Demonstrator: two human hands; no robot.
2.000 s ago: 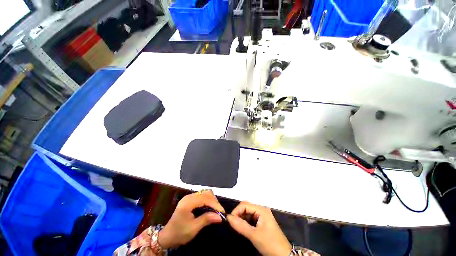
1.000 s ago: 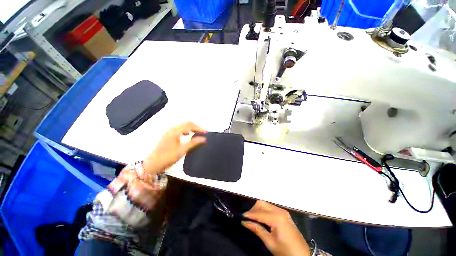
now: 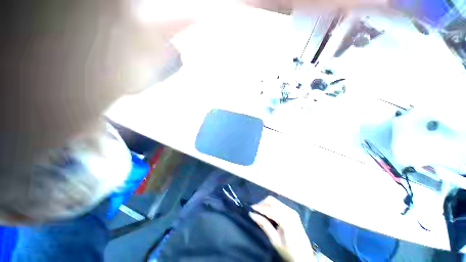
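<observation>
A flat rounded panel [image 3: 230, 137] lies on the white sewing table [image 3: 306, 174], near its front edge. My right hand [image 3: 281, 222] holds a black pouch [image 3: 214, 227] below the table edge, over my lap. A pale, shiny zipper line [image 3: 232, 195] shows on the pouch, left of my fingers. My left hand [image 3: 76, 66] is raised very close to the camera, large and blurred, covering the upper left. Its fingers cannot be made out, nor whether it holds anything. A small dark edge, perhaps of the panel stack [image 3: 173, 60], shows beside it.
The white sewing machine's needle area [image 3: 291, 92] is behind and right of the panel, washed out by glare. Snips with red and black handles [image 3: 386, 166] and a black cable [image 3: 409, 197] lie at the table's right. Blue plastic [image 3: 125, 187] shows at lower left.
My left hand has left the panel and come up close to the camera, hiding most of the stack. My right hand still holds the pouch. The view has shifted and become much brighter.
</observation>
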